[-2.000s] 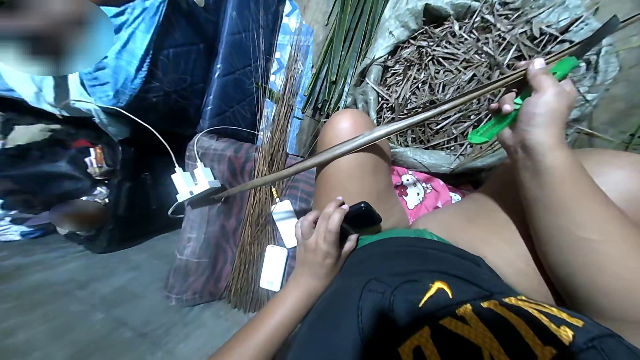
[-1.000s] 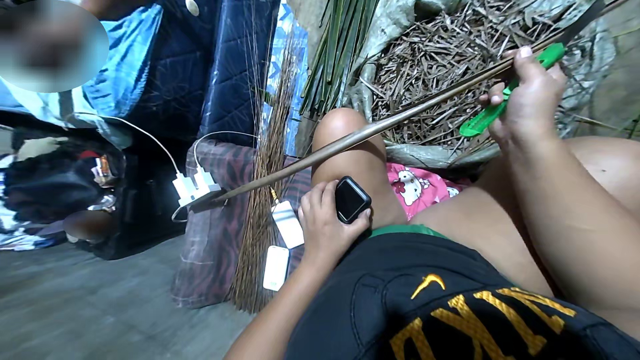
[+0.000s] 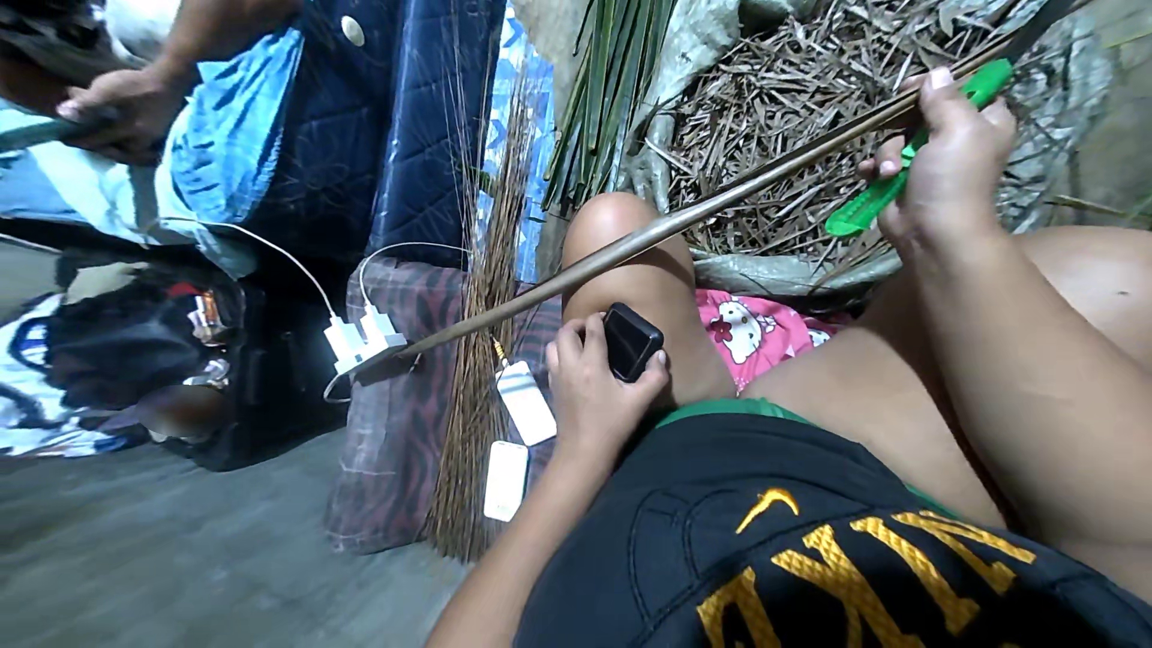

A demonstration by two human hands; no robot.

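My left hand (image 3: 601, 387) rests by my raised knee, fingers and thumb around a small black device (image 3: 632, 342) with a dark glossy face. Over the sack at the upper right, my right hand (image 3: 958, 153) grips the green handle (image 3: 868, 205) of a knife, whose dark blade (image 3: 1039, 31) points to the top right. A long, thin brown stalk (image 3: 621, 256) runs from this hand across my thigh, its far end near the white chargers. Whether the stalk is pinched by my fingers or lies behind them is hard to see.
A sack (image 3: 711, 45) of dry leaf scraps lies ahead, beside green palm leaves (image 3: 603, 99). Left are a bundle of thin sticks (image 3: 468, 450), two white phone-like devices (image 3: 526, 402), plugged-in chargers (image 3: 360, 340) with cables and an open black bag (image 3: 261, 387). Another person's hand (image 3: 130, 103) holds something at upper left.
The black device in my left hand has turned so that its glossy face shows more than in the earliest frame. My right hand keeps its grip on the green handle.
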